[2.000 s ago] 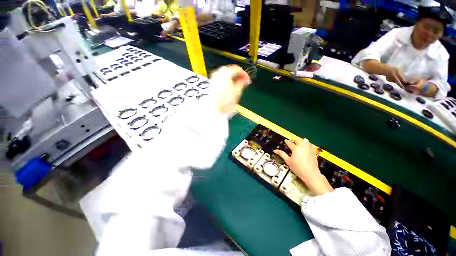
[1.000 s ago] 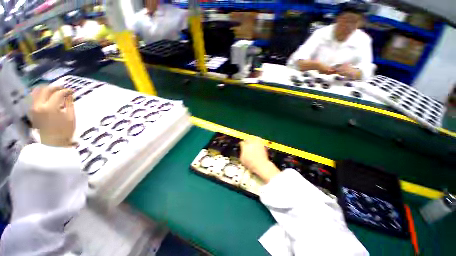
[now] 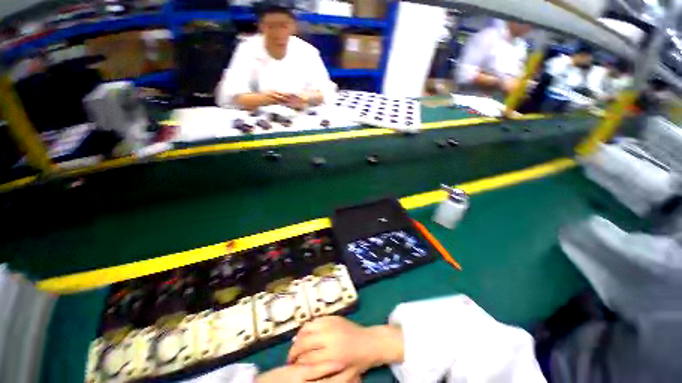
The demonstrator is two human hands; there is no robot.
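Note:
The press fixture (image 3: 224, 329), a row of several cream blocks with round nests on a long black base, lies on the green bench at the lower left. Toggle clamps with small red parts stand behind the blocks. My right hand (image 3: 348, 345) is at the front edge of the fixture, near its right end. My left hand (image 3: 303, 374) is cut off by the bottom edge, touching or under my right hand. Whether either hand holds anything is hidden. The black tray (image 3: 346, 218) holds a pile of tiny blue-and-white inserts (image 3: 389, 251) right of the fixture.
An orange stick (image 3: 437, 245) and a small white bottle with a metal top (image 3: 452, 209) lie and stand right of the tray. Behind runs the yellow-edged green conveyor (image 3: 224, 194) with small dark parts. A person in white sits across it. A grey sleeve is at the right.
The view has swung right. My left hand has come from the foam trays to the front of the fixture. My right hand has left the clamps and now lies in front of the blocks.

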